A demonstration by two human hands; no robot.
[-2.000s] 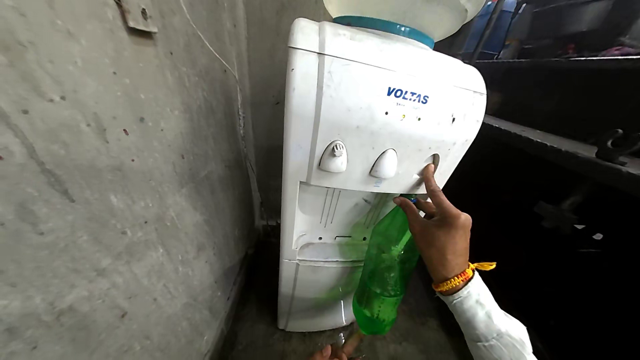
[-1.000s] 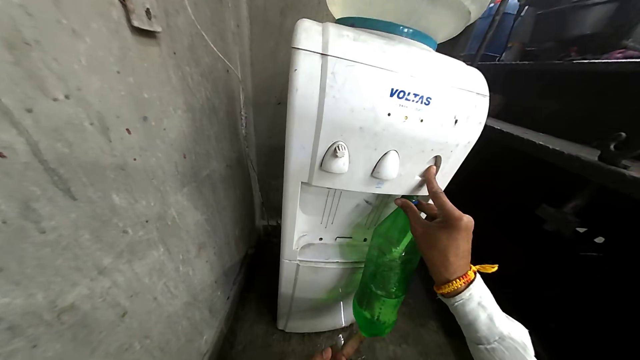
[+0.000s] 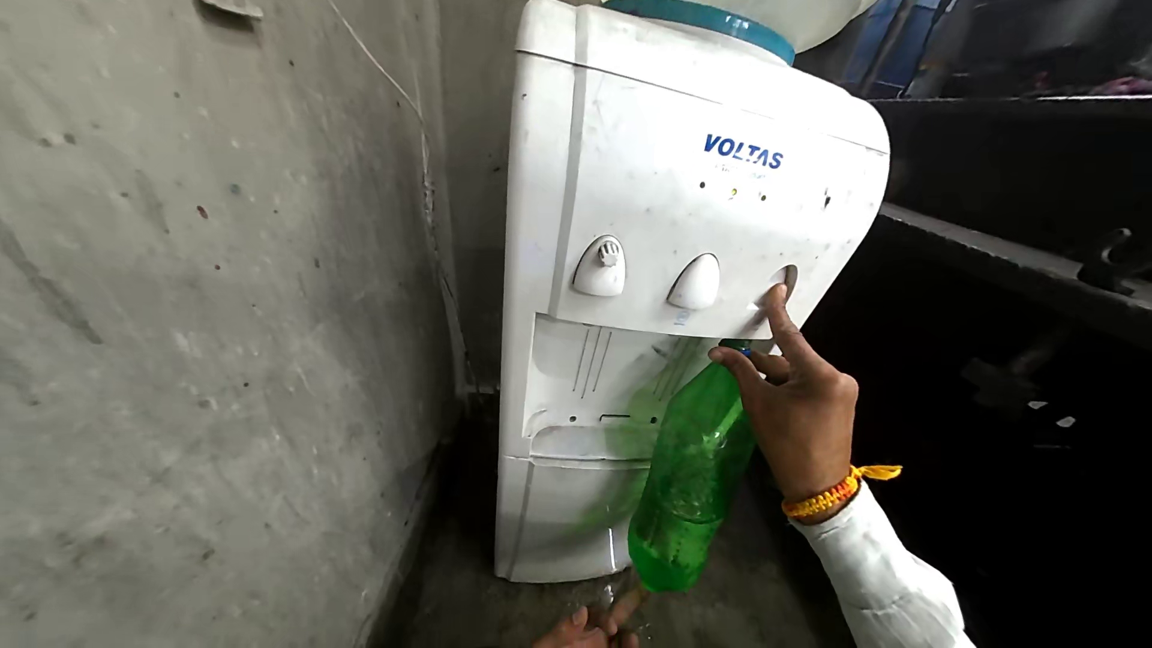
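Note:
My right hand (image 3: pixel 804 409), with a yellow and orange braided band at the wrist, grips the neck of a green plastic bottle (image 3: pixel 688 486) between thumb and fingers. Its index fingertip presses on the rightmost tap button (image 3: pixel 786 283) of a white Voltas water dispenser (image 3: pixel 648 207). The bottle hangs tilted under that tap, its mouth close below the panel, with clear liquid in its lower part. At the bottom edge my left hand (image 3: pixel 589 630) is partly in view, fingers just below the bottle's base; whether it touches the bottle is unclear. Drops of water show near its fingers.
A large water jar (image 3: pixel 823 18) sits in the dispenser's teal collar (image 3: pixel 711 20). A grey concrete wall (image 3: pixel 225 315) with a thin hanging cable (image 3: pixel 427 180) stands at the left. A dark shelf edge (image 3: pixel 990 247) with a metal hook-like piece (image 3: pixel 1116 265) runs at the right.

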